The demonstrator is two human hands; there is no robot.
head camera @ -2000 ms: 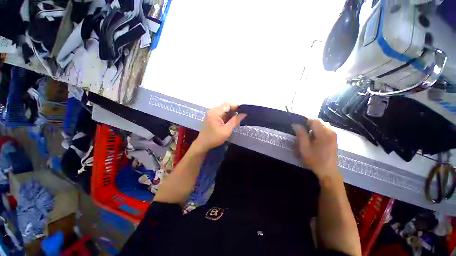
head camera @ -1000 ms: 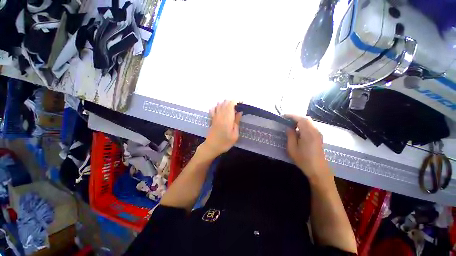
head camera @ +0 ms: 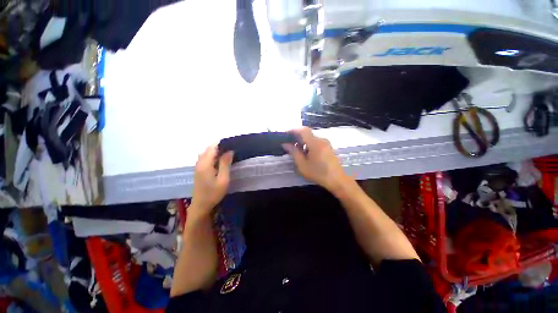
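Note:
A narrow black folded fabric piece (head camera: 257, 145) is stretched between my two hands over the table's grey front edge. My left hand (head camera: 212, 177) grips its left end, thumb on the near side. My right hand (head camera: 317, 158) grips its right end. A pile of black fabric pieces (head camera: 398, 92) lies fanned under and in front of the white sewing machine (head camera: 422, 46), right of my hands. The needle area is bright and blurred.
Scissors with brass-looking loops (head camera: 475, 131) and smaller black loops (head camera: 539, 116) lie at right. A dark oval part (head camera: 247, 46) is beyond my hands. Offcuts (head camera: 58, 116) heap at left. Red baskets (head camera: 442, 226) stand below the table. Black fabric (head camera: 116, 24) shows at upper left.
The view has turned right, so more of the machine, scissors and right basket shows. Both hands still hold the strip, whose broad face is now turned more to view than a second ago.

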